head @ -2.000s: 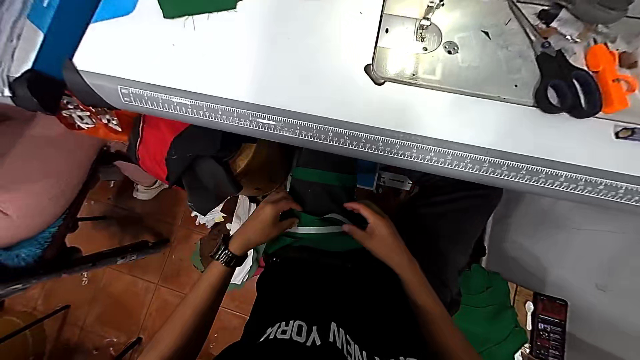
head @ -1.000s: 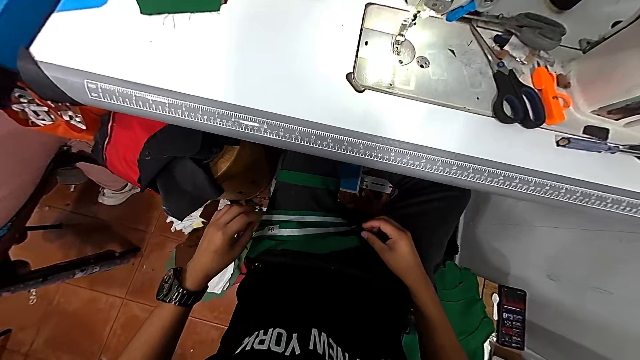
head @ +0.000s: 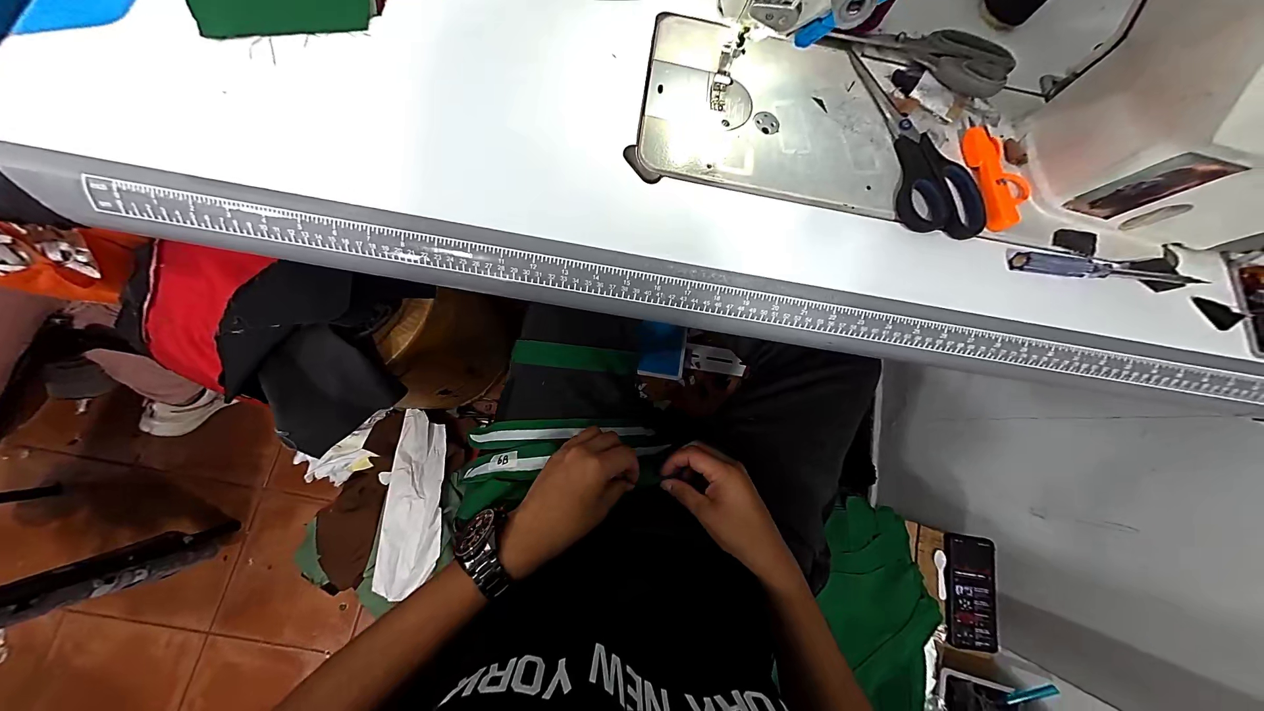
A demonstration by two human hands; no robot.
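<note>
Green fabric pieces with white stripes [head: 523, 462] lie across my lap below the table edge, and a small marked sticker sits on one of them. My left hand [head: 585, 484], with a watch on its wrist, rests on the striped pieces with its fingers bent; what its fingertips pinch is hidden. My right hand [head: 713, 486] is at the right end of the stripes, its thumb and index finger curled close together over dark cloth. Whether it holds an edge of fabric cannot be told.
The white sewing table's ruler edge [head: 612, 281] runs above my hands. On it are a sewing machine's needle plate [head: 790, 123], dark-handled scissors [head: 928, 183], an orange-handled tool [head: 992, 178] and a screwdriver [head: 1057, 265]. Green cloth [head: 874, 602] and a phone [head: 971, 592] lie at lower right.
My hands were apart at the two ends of the striped pieces one second ago. The left hand has since moved right, towards the right hand, and the sticker shows plainly.
</note>
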